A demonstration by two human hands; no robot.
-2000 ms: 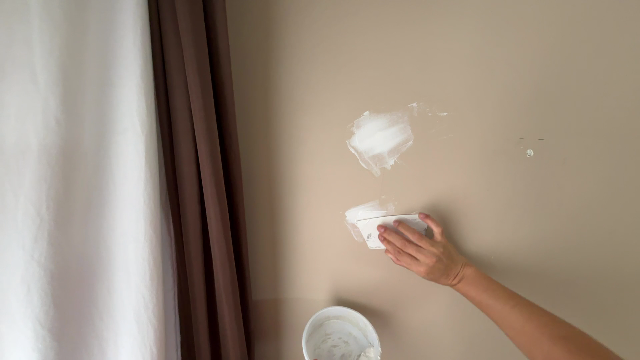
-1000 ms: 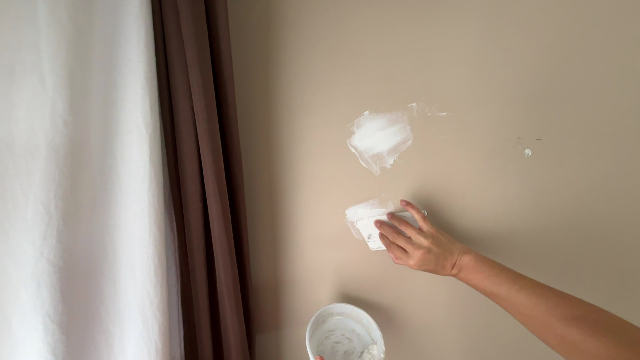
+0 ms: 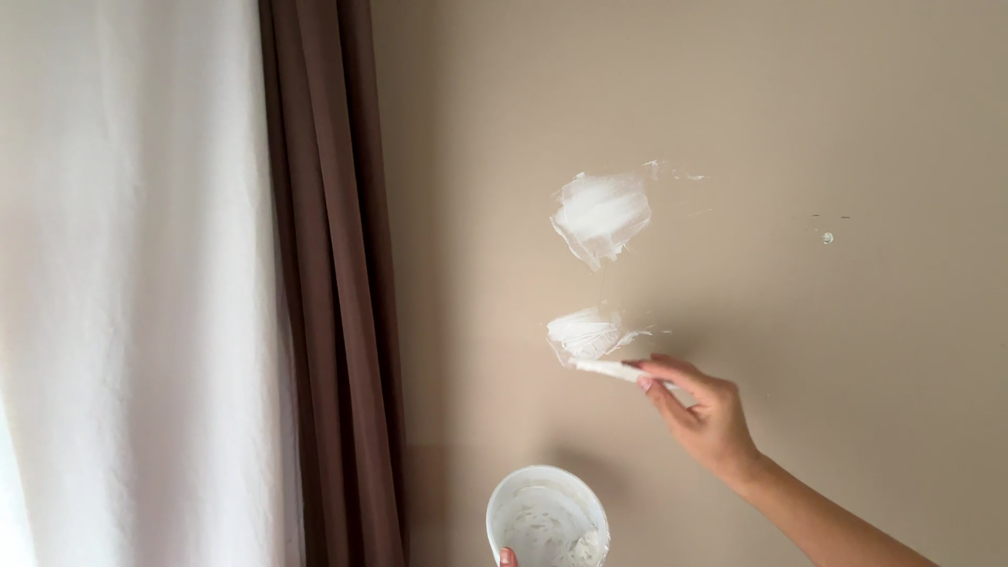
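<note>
My right hand [image 3: 705, 421] pinches a flat white scraper [image 3: 610, 368] between thumb and fingers, seen nearly edge-on. The scraper's left end is at the lower edge of a ridged white filler patch [image 3: 584, 334] on the beige wall. Higher up is a second, smoother white filler patch [image 3: 602, 214]. At the bottom, my left hand [image 3: 508, 557] shows only a fingertip at the rim of a white plastic tub [image 3: 504, 492]; the rest is hidden. White paste [image 3: 587, 547] clings inside the tub at the lower right.
A brown curtain [image 3: 323, 276] and a white curtain [image 3: 134, 276] hang along the left side. The beige wall [image 3: 787, 94] carries thin white smears [image 3: 677, 172] beside the upper patch and a small pale mark [image 3: 828, 237] at the right.
My right hand has moved down and tilted the scraper, which lay flatter over the lower patch before. More of that patch now shows, with ridges and a smear on its right.
</note>
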